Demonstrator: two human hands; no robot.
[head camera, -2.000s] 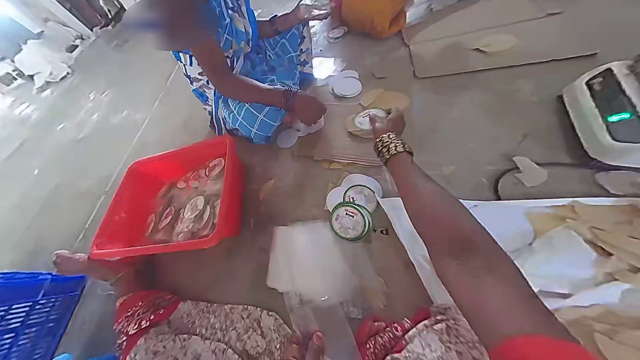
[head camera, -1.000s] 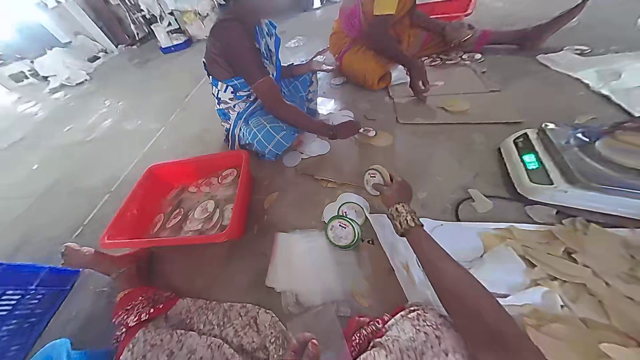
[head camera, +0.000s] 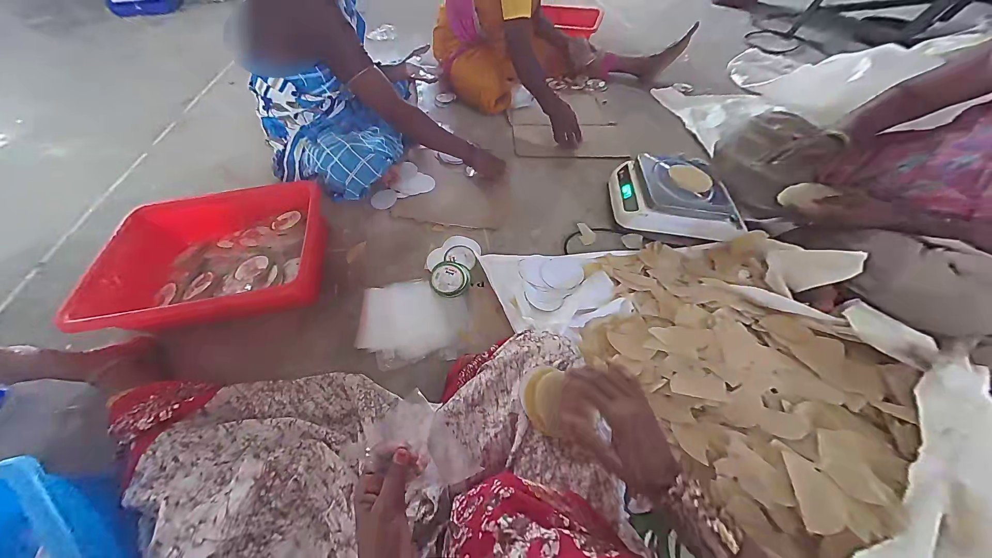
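Observation:
Low in the head view, my left hand (head camera: 384, 496) pinches a clear plastic bag (head camera: 426, 446) above my lap. My right hand (head camera: 616, 426), with bangles at its wrist, grips a stack of thin yellowish discs (head camera: 542, 399) by its side, just right of the bag. In front of my knees lies a pile of clear plastic sheets or bags (head camera: 407, 318). Touching its upper right are round printed labels with green rims (head camera: 450, 278) and white discs (head camera: 437, 259). More white discs (head camera: 552, 280) lie on the white cloth to the right.
A red tub (head camera: 186, 302) with packed round items stands at left. Irregular tan flat pieces (head camera: 744, 372) cover the cloth at right, below a digital scale (head camera: 678, 213) bearing a disc. Two co-workers sit ahead, and another at right holds a disc. A blue container (head camera: 54, 504) is at lower left.
My right hand has come back from the floor ahead to above my lap, with the stack of discs in it. The plastic bag is now raised in my left hand. The view has swung right.

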